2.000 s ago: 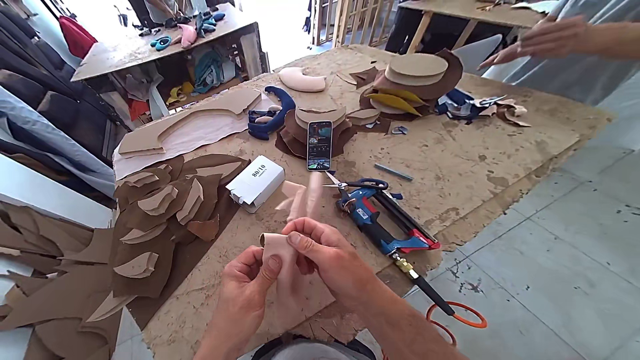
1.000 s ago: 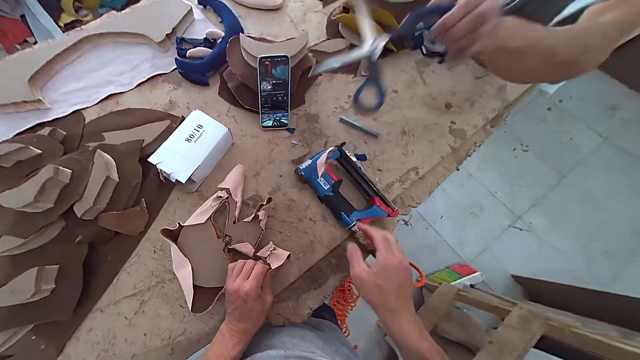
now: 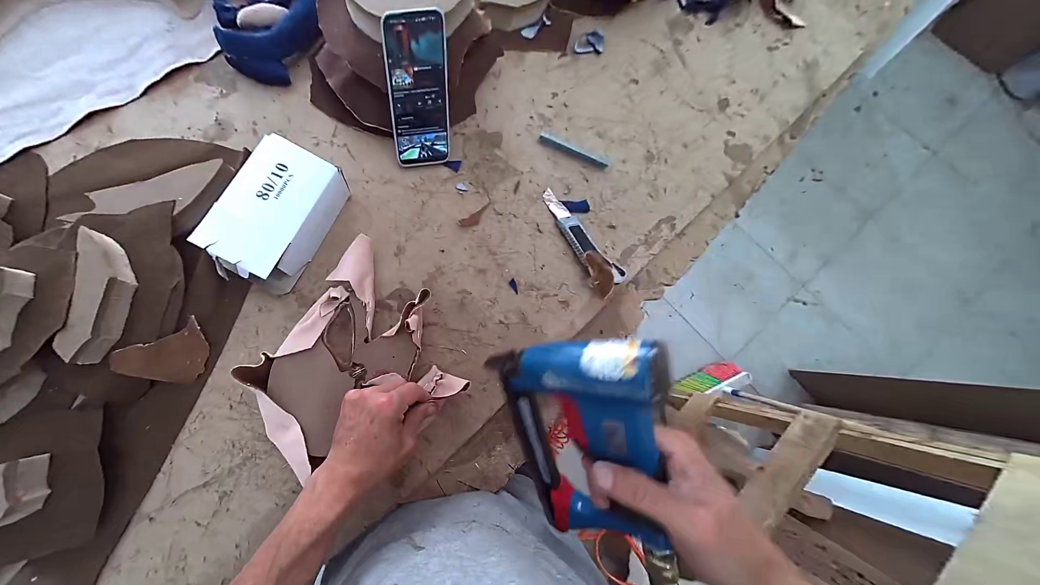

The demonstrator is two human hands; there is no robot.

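On the worn tabletop, my left hand pinches the edge of a brown and pink leather-like piece, whose folded pink flaps stand up around its middle. To the right, my right hand grips a blue and red pneumatic stapler by its handle, raised above the table edge and blurred. Its dark nose points left, toward the piece but apart from it. An orange coiled hose shows below the stapler.
A white box lies beyond the piece, and a phone leans on stacked brown pieces. A utility knife lies near the table edge. Brown pieces with foam cover the left side. A wooden frame stands at lower right.
My right hand has taken hold of the stapler and lifted it off the table. The other person's hand and the scissors have left view. The view has moved closer to the table.
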